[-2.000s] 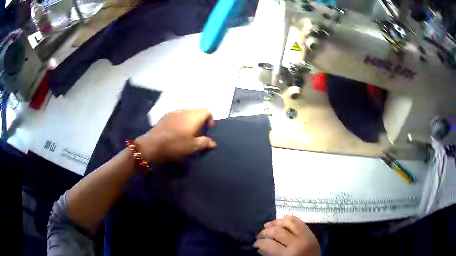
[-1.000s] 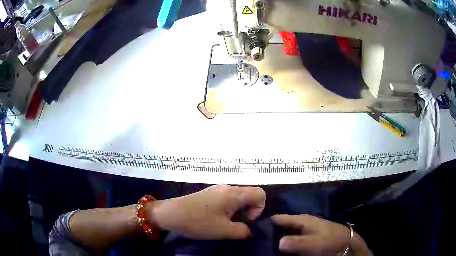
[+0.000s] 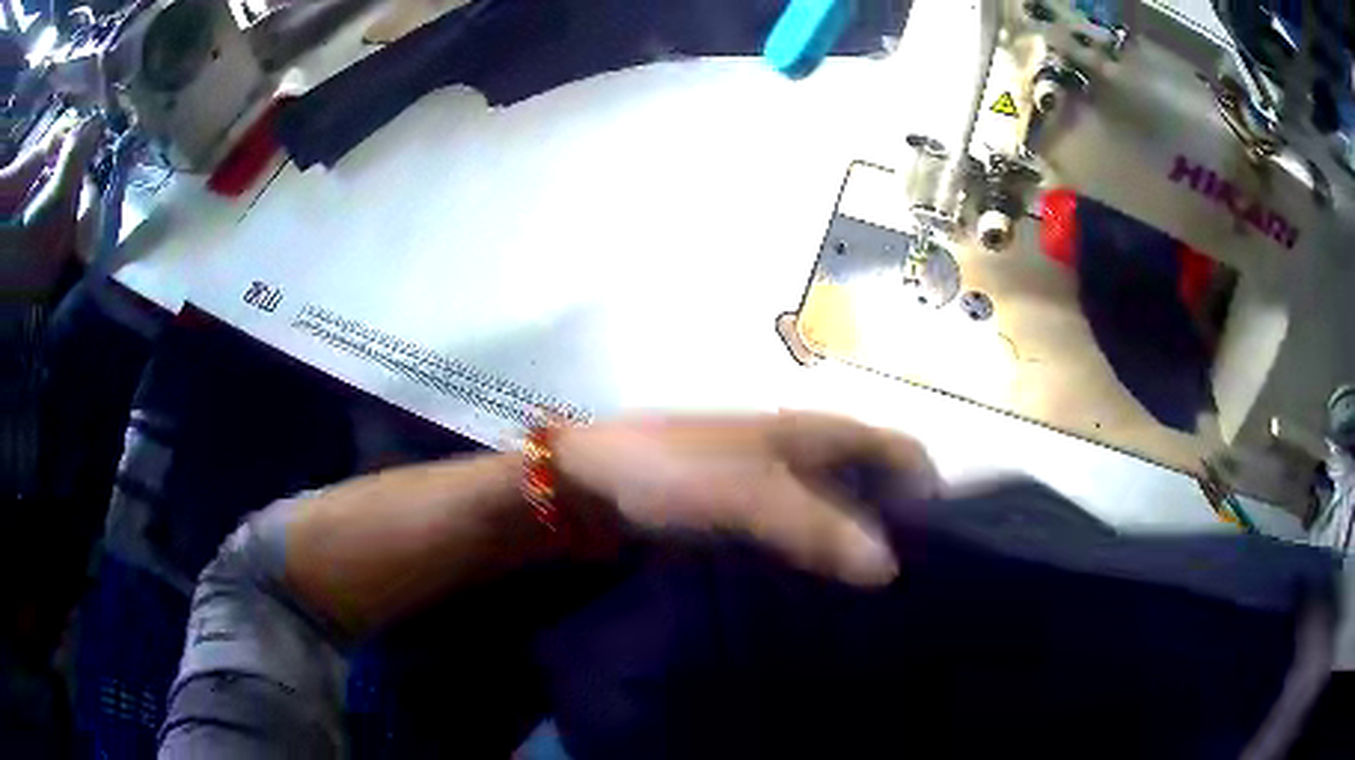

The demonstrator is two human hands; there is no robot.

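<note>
A large dark navy cloth panel [image 3: 1040,624] lies over the front edge of the white table and fills the lower right, blurred by motion. My left hand [image 3: 743,483], with a red beaded bracelet at the wrist, grips the cloth's upper left edge between thumb and fingers. My right hand cannot be made out; a blurred pale shape at the cloth's far right edge is too unclear to name. The sewing machine [image 3: 1144,149] stands beyond the cloth, with nothing under its presser foot and needle [image 3: 924,253].
Another long navy piece [image 3: 431,92] lies along the table's back left, near a red item [image 3: 248,149]. A turquoise bar [image 3: 807,36] is at the top. A dark curved cloth piece [image 3: 1137,305] rests under the machine arm. Snips [image 3: 1227,508] lie at the right, partly hidden.
My left hand has risen from the lap to the table's front edge, bringing the navy cloth up and rightward. My right hand is no longer clearly visible. The view has turned and shifted.
</note>
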